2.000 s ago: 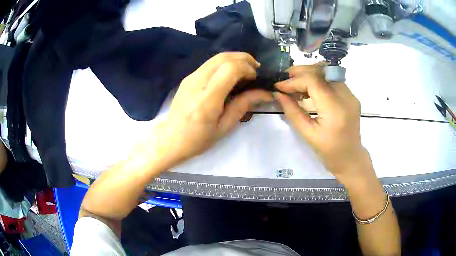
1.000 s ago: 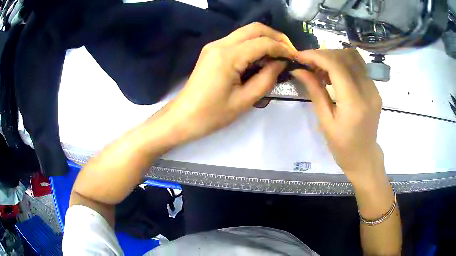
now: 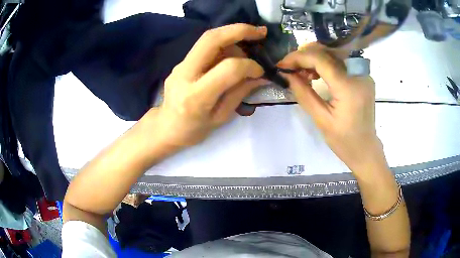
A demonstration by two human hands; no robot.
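Note:
The black fabric garment lies over the left of the white table and reaches up to the machine. My left hand holds the garment's edge near the machine, fingers curled over a narrow folded black strip. My right hand pinches the end of the same strip between thumb and forefinger, close to the left fingertips. The sewing machine head is above my hands, partly blurred. The fabric under the left fingers is hidden.
A ruled tape runs along the table's front edge. Thread snips lie at the far right. A grey knob is beside the right hand. A brown tab shows at the bed edge. A blue bin with black and white scraps is below left.
The left fingers have spread and shifted left from the right fingertips, showing more of the black strip. The machine's position in view has shifted. Both hands still hold the fabric.

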